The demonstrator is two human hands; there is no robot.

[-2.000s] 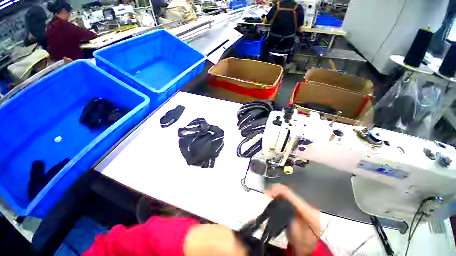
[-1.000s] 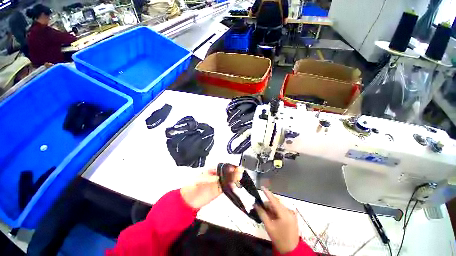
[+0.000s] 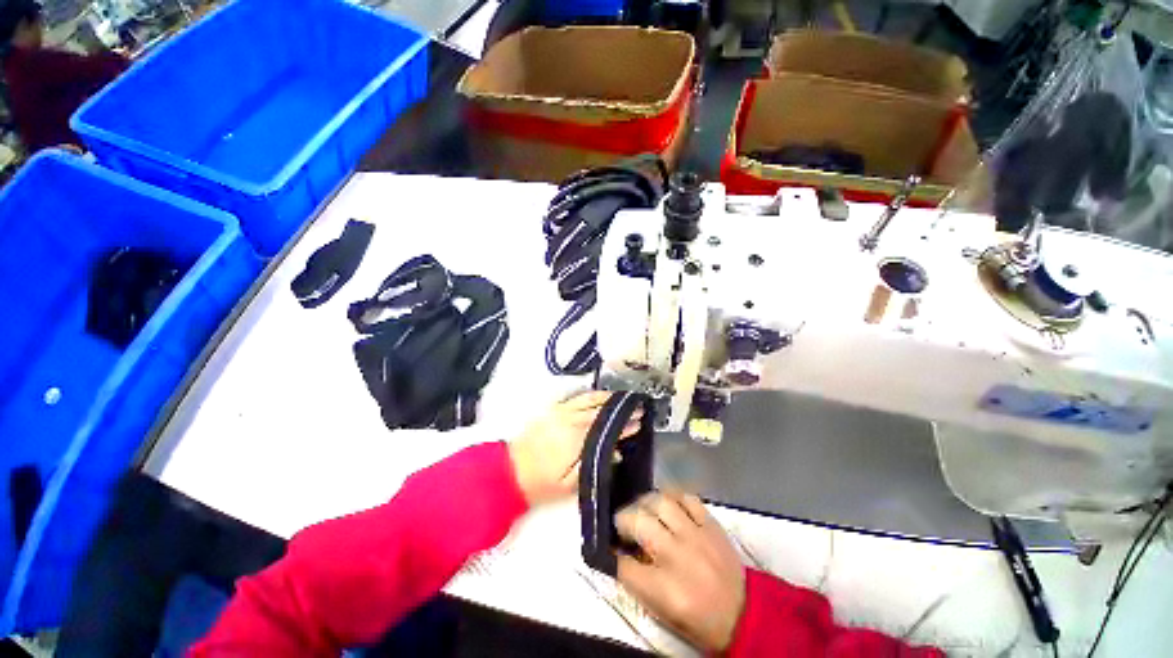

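Note:
A black fabric band (image 3: pixel 600 495) with a pale line along it forms a loop in my hands, its far end by the needle area of the white sewing machine (image 3: pixel 823 309). My left hand (image 3: pixel 562 447) holds the band's left far side, fingers partly behind it. My right hand (image 3: pixel 682 559) grips its near end. Whether the band lies under the presser foot cannot be seen. A loose heap of black bands (image 3: pixel 431 347) lies left on the white table (image 3: pixel 245 424). Overlapping bands (image 3: pixel 585 231) lie behind the needle end. A single black piece (image 3: pixel 332 264) lies apart at the far left.
Two blue bins (image 3: pixel 264 109) (image 3: pixel 116 373) stand at the left, the nearer holding black pieces. Brown cartons (image 3: pixel 579 77) (image 3: pixel 855 122) stand behind the table. A slim black tool (image 3: pixel 1025 578) lies by the machine base. A person's dark red sleeve (image 3: pixel 58 77) shows at upper left.
The view has moved closer to the machine. My hands have brought the band up to the needle end and turned it to run front to back. The heaps look unchanged.

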